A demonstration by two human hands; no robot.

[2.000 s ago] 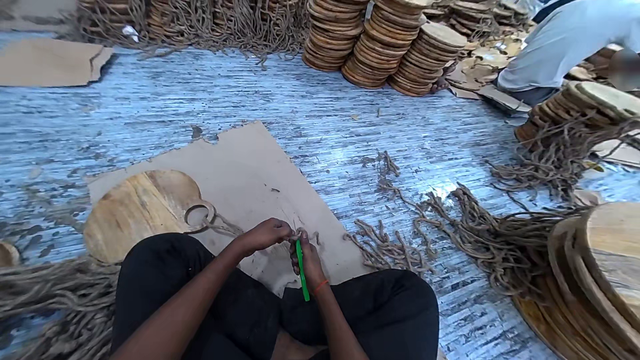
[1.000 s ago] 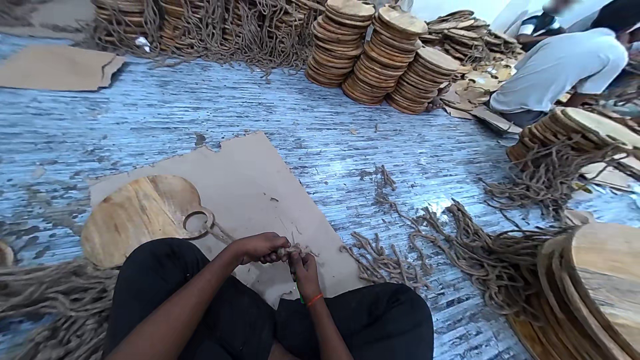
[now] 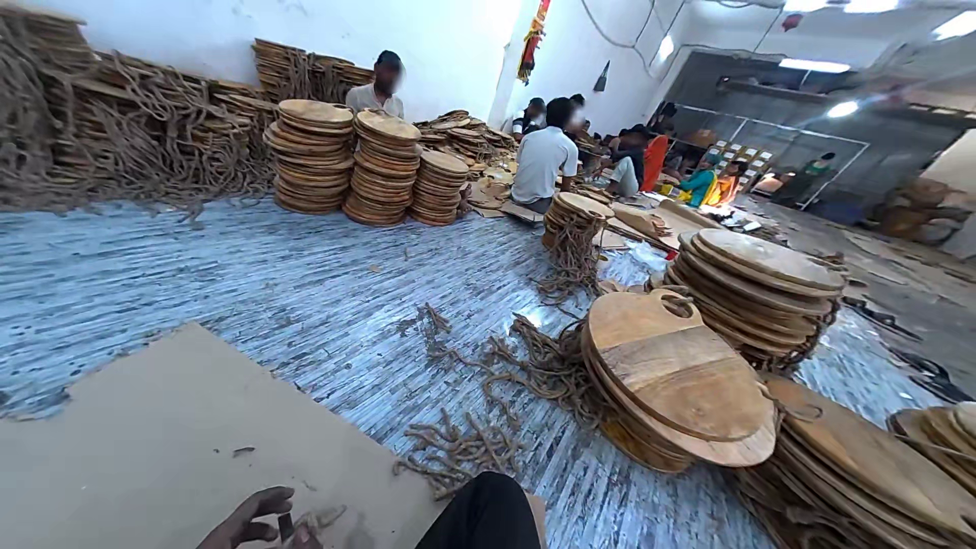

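At the bottom left edge, my left hand (image 3: 248, 520) is partly in view above the cardboard sheet (image 3: 183, 427), its fingers curled and slightly spread. Beside it, only blurred fingers of my right hand (image 3: 303, 538) show. A small dark object (image 3: 286, 526) lies between the two hands; which hand holds it cannot be told. A frayed, pale bit of rope (image 3: 328, 517) is close to my right fingers. Loose rope pieces (image 3: 457, 450) lie on the floor past the cardboard's right edge, near my knee.
Round wooden boards (image 3: 682, 366) with handle holes are stacked at right, rope (image 3: 549, 366) trailing from them. More board stacks (image 3: 313, 156) stand ahead, beside roped piles (image 3: 152, 137) along the wall. A person in a pale shirt (image 3: 540, 164) sits beyond, with several other people behind.
The view has swung up and right, leaving my hands at the lower left edge. The green object seen at my hands two seconds ago is not visible now.
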